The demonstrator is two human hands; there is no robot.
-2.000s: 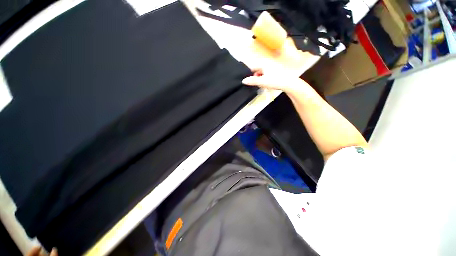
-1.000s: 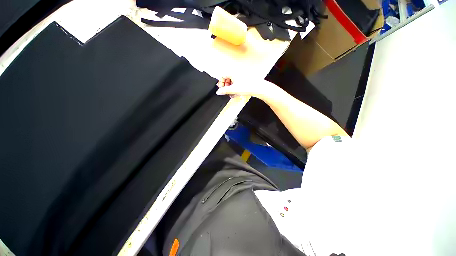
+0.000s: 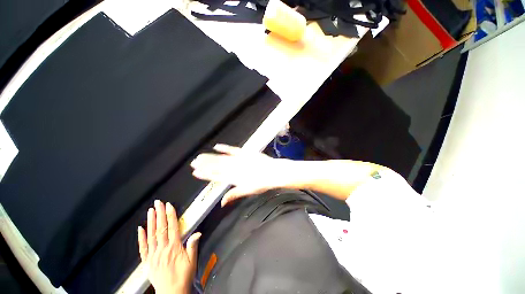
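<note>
A large black panel (image 3: 115,109) with a square notch at its far edge lies on the white table (image 3: 299,86). A long fold or ridge runs along its near part. A black strip of fabric (image 3: 253,112) shows between the ridge and the near table edge. My left hand (image 3: 167,247) lies flat with spread fingers on this near strip at the lower middle. My right hand (image 3: 230,172) reaches over the table edge, fingers extended onto the strip, slightly blurred. Both hands hold nothing.
A yellow-orange glue bottle (image 3: 285,22) lies on the right part of the table. Tangled black strips (image 3: 334,10) lie beyond it. A cardboard box (image 3: 403,54) with a red edge stands at the right. Dark material (image 3: 362,109) is beside the table, and another dark pile (image 3: 34,28) is at far left.
My right hand has left the panel's right corner and moved towards me along the near edge. My left hand has come into view over the strip. The panel's left corner shows again.
</note>
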